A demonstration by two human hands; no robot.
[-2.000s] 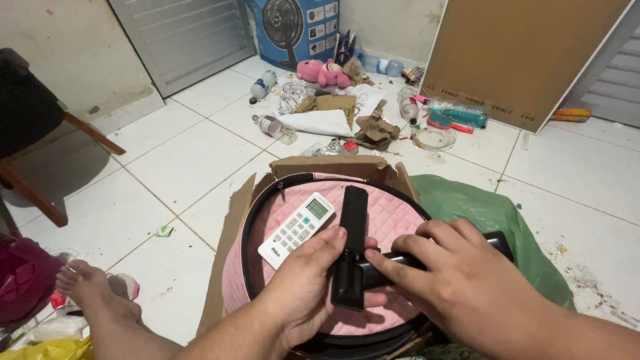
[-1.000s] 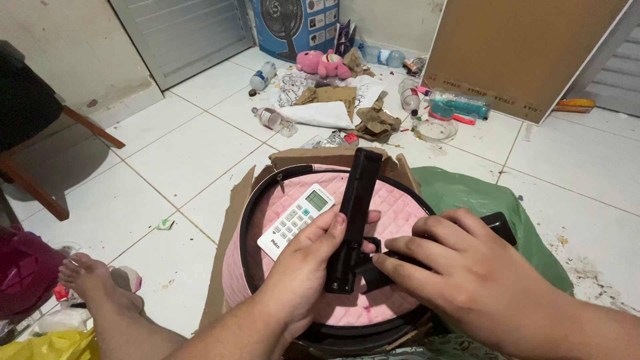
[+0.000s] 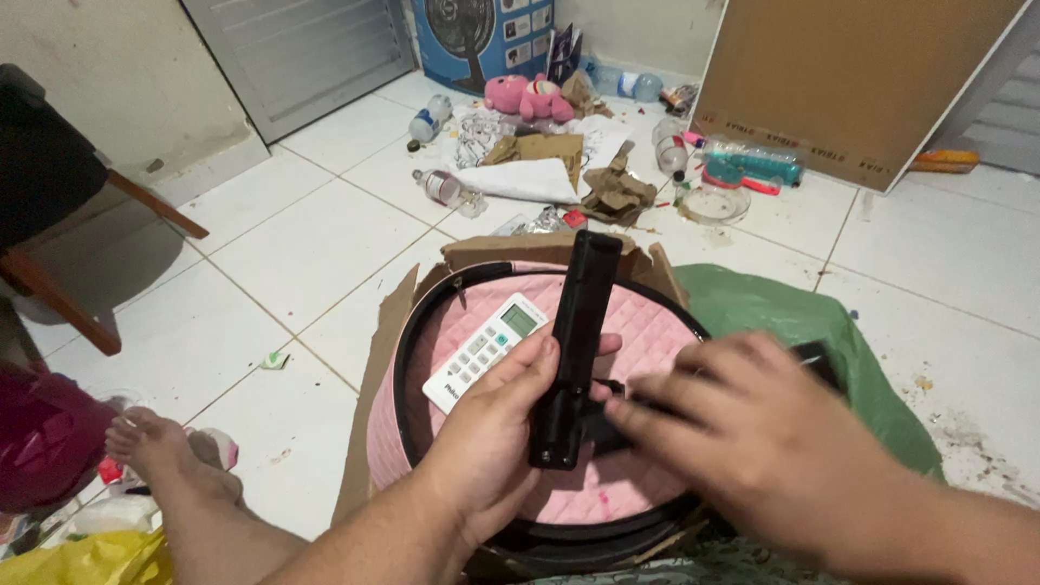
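Note:
A long black plastic device, held roughly upright, is gripped by my left hand near its lower part. My right hand, blurred, is closed around a second black part that joins or meets the first one from the right; the join is partly hidden by my fingers. Beneath both hands lies a round pink quilted case with a black rim. On the case, left of the black device, rests a white remote control with a small display.
Torn cardboard surrounds the case, and a green plastic bag lies to its right. Bottles, crumpled paper and a pink plush toy litter the tiled floor ahead. A chair stands left, above a bare foot.
The black device, tilted toward me two seconds ago, has been raised more upright in my left hand. My right hand has moved slightly and is now blurred.

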